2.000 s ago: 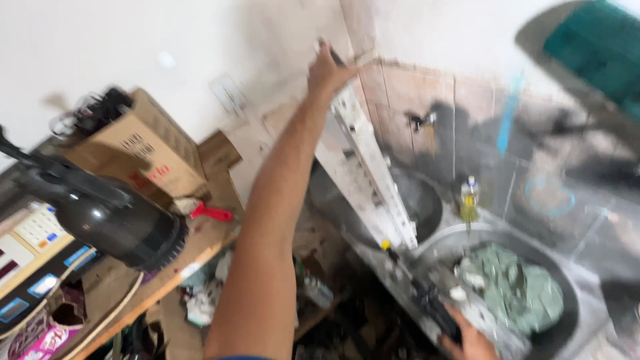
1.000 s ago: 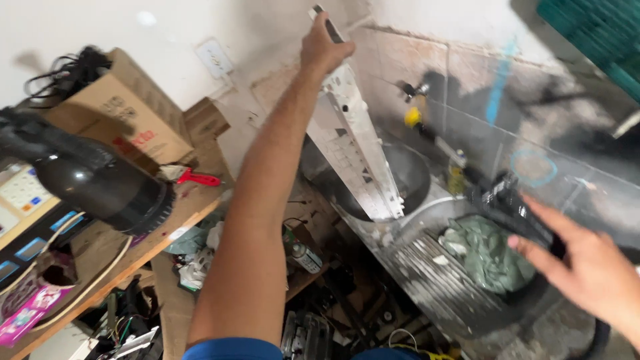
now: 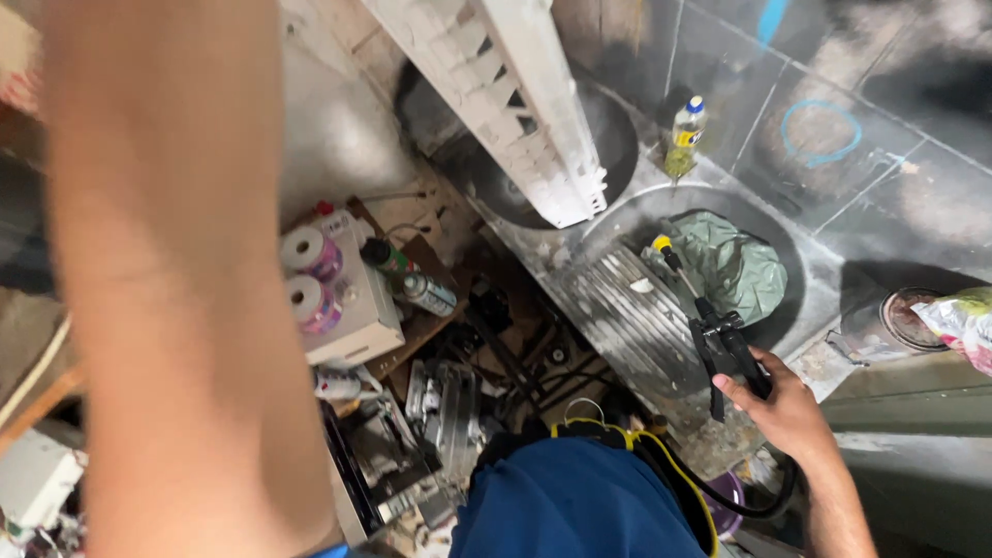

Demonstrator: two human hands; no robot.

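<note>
My right hand (image 3: pixel 783 399) grips the black handle of a spray gun (image 3: pixel 721 329), whose metal wand ends in a yellow nozzle pointing up and left over the sink. A black hose runs down from it. A long white plastic part (image 3: pixel 535 116) with a row of slots leans with its lower end at the edge of the left sink basin (image 3: pixel 620 136). Its upper end lies out of frame. My left forearm (image 3: pixel 170 271) crosses the left side, close to the camera; my left hand is out of view. A green plastic bag (image 3: pixel 736 260) lies in the right basin.
A bottle with yellow liquid (image 3: pixel 684 139) stands behind the basins. An open can (image 3: pixel 914 318) is at right. Spray cans (image 3: pixel 428 294) and ribbon-like rolls (image 3: pixel 310 302) sit left of the sink, above cluttered equipment (image 3: pixel 449 403). A purple bucket (image 3: pixel 726 496) is below.
The view has shifted downward, and my left hand has left it. The spray gun's yellow nozzle, near the wall tap one second ago, now points over the right basin.
</note>
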